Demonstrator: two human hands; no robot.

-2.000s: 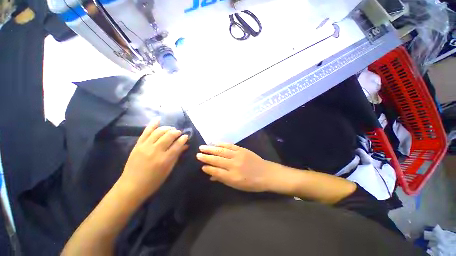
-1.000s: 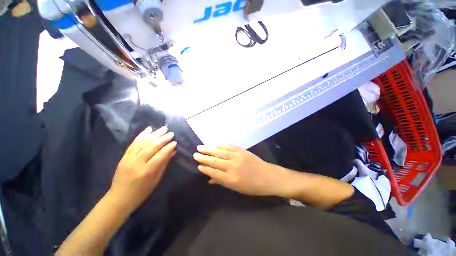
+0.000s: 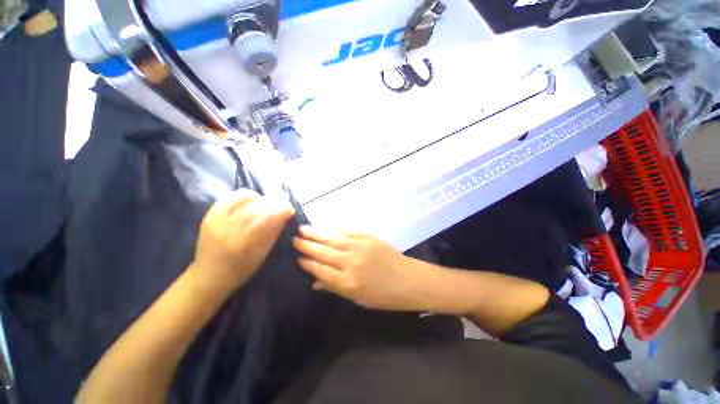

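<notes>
Black fabric (image 3: pixel 134 213) lies over the left of the machine bed and hangs toward my lap. Its right edge runs from under the needle area (image 3: pixel 246 136), in bright glare, down to my hands. My left hand (image 3: pixel 241 237) has its fingers bunched on the fabric edge and pinches it. My right hand (image 3: pixel 355 268) lies just right of it, fingers together, fingertips on the same edge; its thumb is hidden, so its grip is unclear. The white sewing machine (image 3: pixel 316 39) stands above, with a ribbed tension knob (image 3: pixel 255 54).
Black-handled scissors (image 3: pixel 407 76) lie on the white bed beneath the machine arm. A ruler strip (image 3: pixel 521 150) runs along the near table edge. A red slotted basket (image 3: pixel 659 229) at the right holds black and white pieces. A blue-grey cylinder (image 3: pixel 284 138) sits beside the needle.
My left hand has moved from lying spread on the fabric to pinching its edge, closer to my right hand. The fabric's edge looks narrower and straighter. The view has shifted, showing more of the machine head.
</notes>
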